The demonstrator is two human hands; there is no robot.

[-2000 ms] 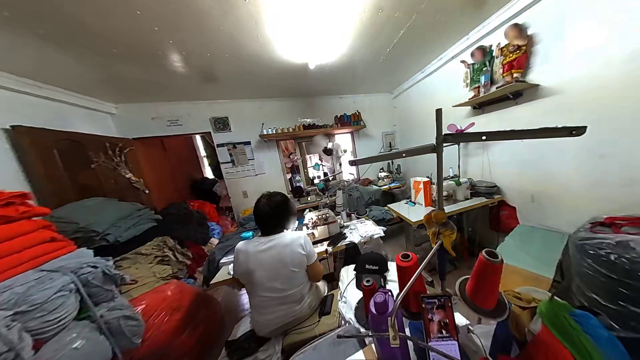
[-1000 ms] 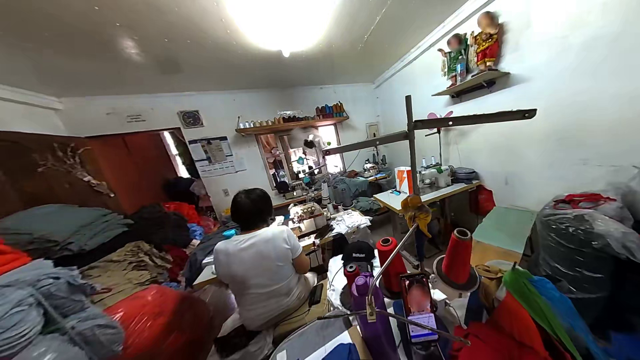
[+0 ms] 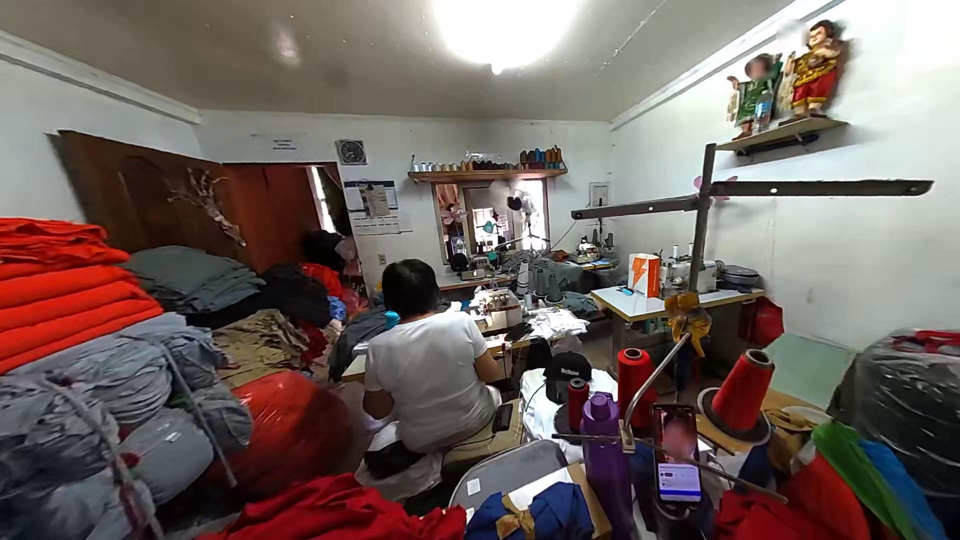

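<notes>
Neither my left hand nor my right hand shows in the head view. Nearest to me along the bottom lie red cloth (image 3: 337, 514), a folded blue cloth with a tan strip (image 3: 555, 510), a purple bottle (image 3: 602, 465) and a phone with a lit screen (image 3: 677, 450). Red thread cones (image 3: 742, 394) stand by a metal thread stand (image 3: 705, 225). A black cap (image 3: 568, 367) rests on white cloth. Ahead, a person in a white shirt (image 3: 427, 375) sits with their back to me at an overlock sewing machine (image 3: 496, 306).
Stacked red fabric (image 3: 60, 292), grey bundles (image 3: 135, 405) and a red plastic-wrapped bundle (image 3: 292, 427) fill the left. A white-topped table (image 3: 637, 304) with a machine stands ahead on the right. Black plastic bags (image 3: 907, 405) sit at far right. A grey chair (image 3: 502, 469) is close below.
The view has swung right and then back left. The seated person stays in the same place. No hand of mine shows in the earlier frames either.
</notes>
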